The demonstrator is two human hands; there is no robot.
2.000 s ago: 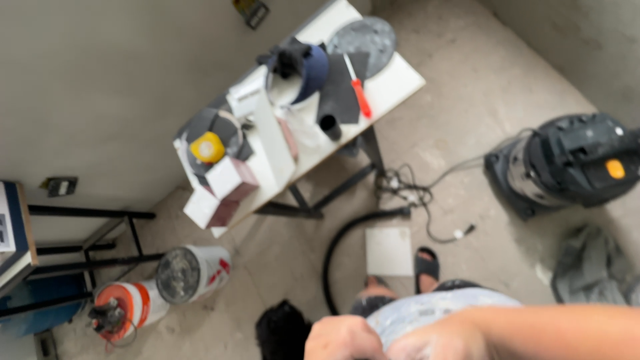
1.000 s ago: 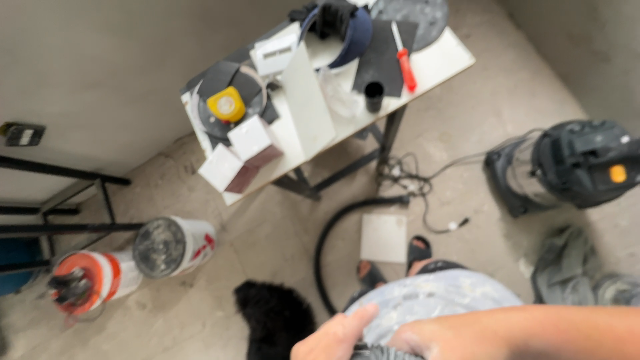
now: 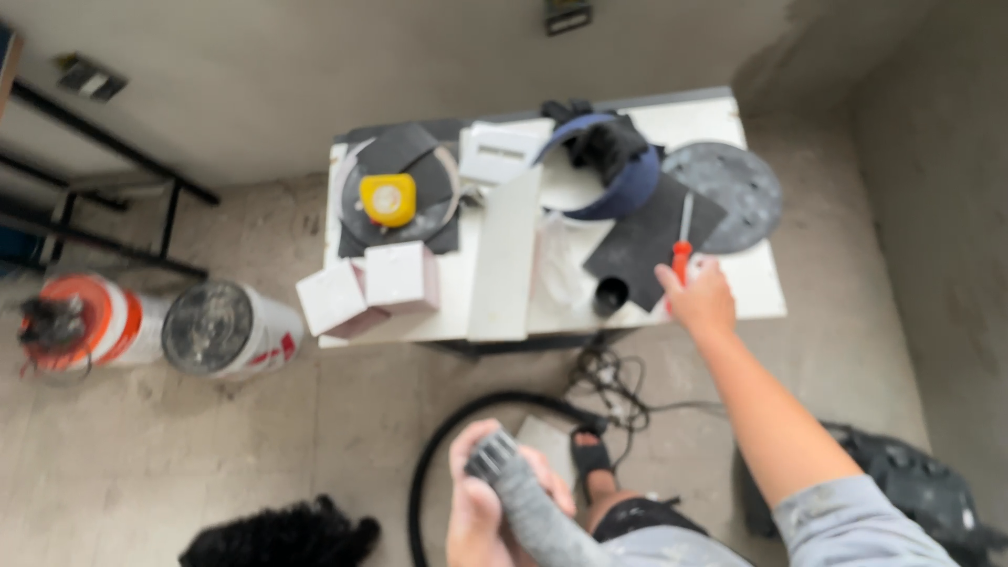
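Observation:
My right hand (image 3: pixel 703 293) is at the front right of the white table, its fingers around the handle of a red-handled screwdriver (image 3: pixel 682 250), whose metal shaft points toward the wall. Under the screwdriver lies a dark grey sheet (image 3: pixel 638 236), beside a round grey disc (image 3: pixel 732 197). My left hand (image 3: pixel 480 492), low in the view, holds the end of a grey, dust-covered hose-like piece (image 3: pixel 529 500) with a ribbed dark tip. A short black cup-like cylinder (image 3: pixel 611 296) stands left of my right hand.
The table (image 3: pixel 764 276) also carries a yellow tape measure (image 3: pixel 388 200), white boxes (image 3: pixel 398 276), a long white panel (image 3: pixel 504 260) and a blue band (image 3: pixel 646 185). On the floor are buckets (image 3: pixel 272 331), a black hose (image 3: pixel 417 472), tangled cables (image 3: pixel 618 378), a black vacuum (image 3: pixel 906 480) and a black furry thing (image 3: pixel 279 535).
My right hand has moved from near my body out to the table and onto the screwdriver. The hose-like piece in my left hand shows more fully. The view has turned.

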